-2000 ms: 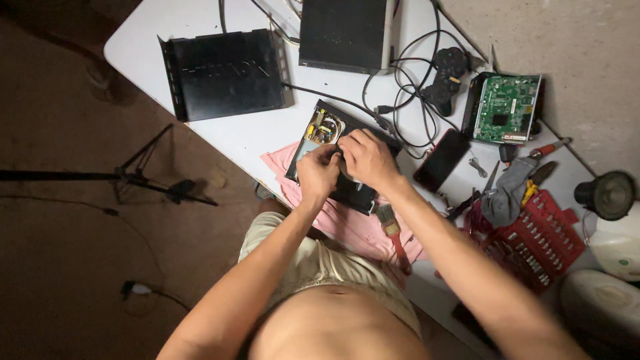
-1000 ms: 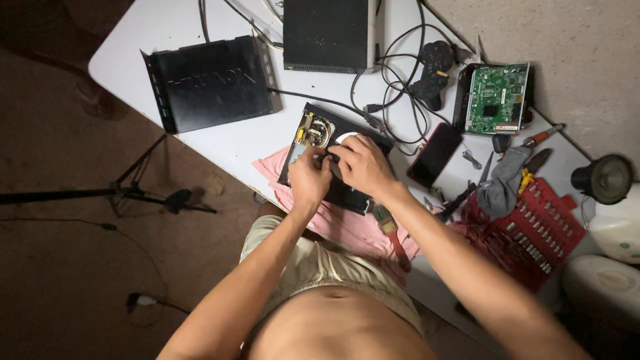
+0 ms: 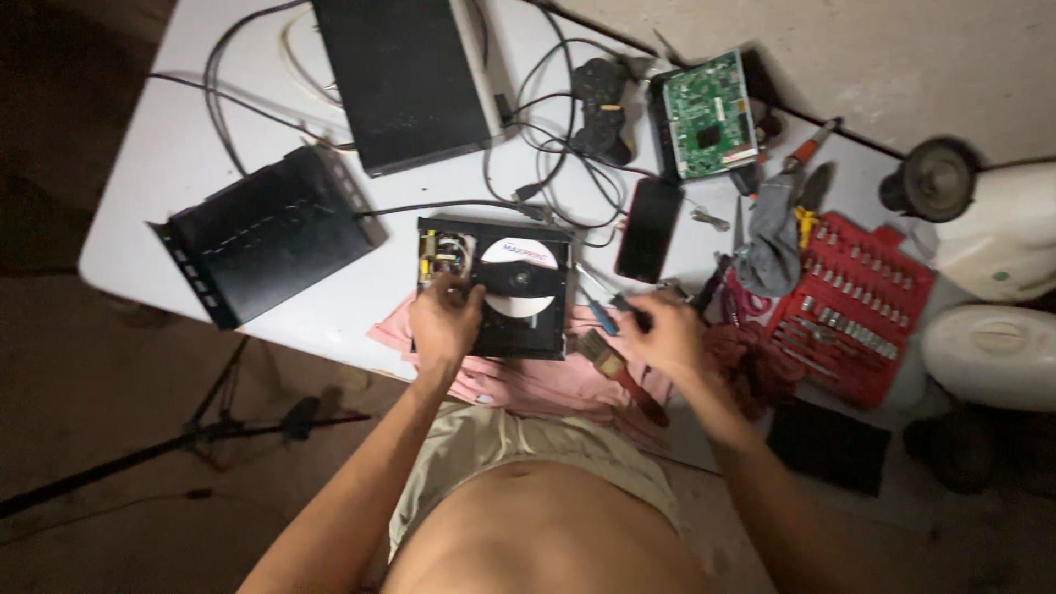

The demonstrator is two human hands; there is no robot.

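Observation:
An opened disc player (image 3: 520,337) lies on a pink cloth (image 3: 528,388) near the table's front edge. A white disc (image 3: 518,307) sits in it beneath a black crossbar, with a small circuit board (image 3: 445,252) at its left. My left hand (image 3: 446,318) rests at the player's left side, fingers bent over the lower end of that board; whether it grips anything is hidden. To the right of the player, my right hand (image 3: 664,330) holds the dark handle of a screwdriver (image 3: 602,285). A blue-handled screwdriver (image 3: 602,316) and a red-handled paintbrush (image 3: 619,371) lie between the player and that hand.
A black metal cover (image 3: 272,235) lies at left, a larger black device (image 3: 408,78) behind. Cables, a game controller (image 3: 602,107), a phone (image 3: 649,231) and a green circuit board (image 3: 709,115) are farther back. A red socket set (image 3: 854,305) and grey cloth (image 3: 769,247) lie right.
My right hand has moved right, off the player to the tools beside it. My left hand has shifted left from the player's middle, and the disc now shows.

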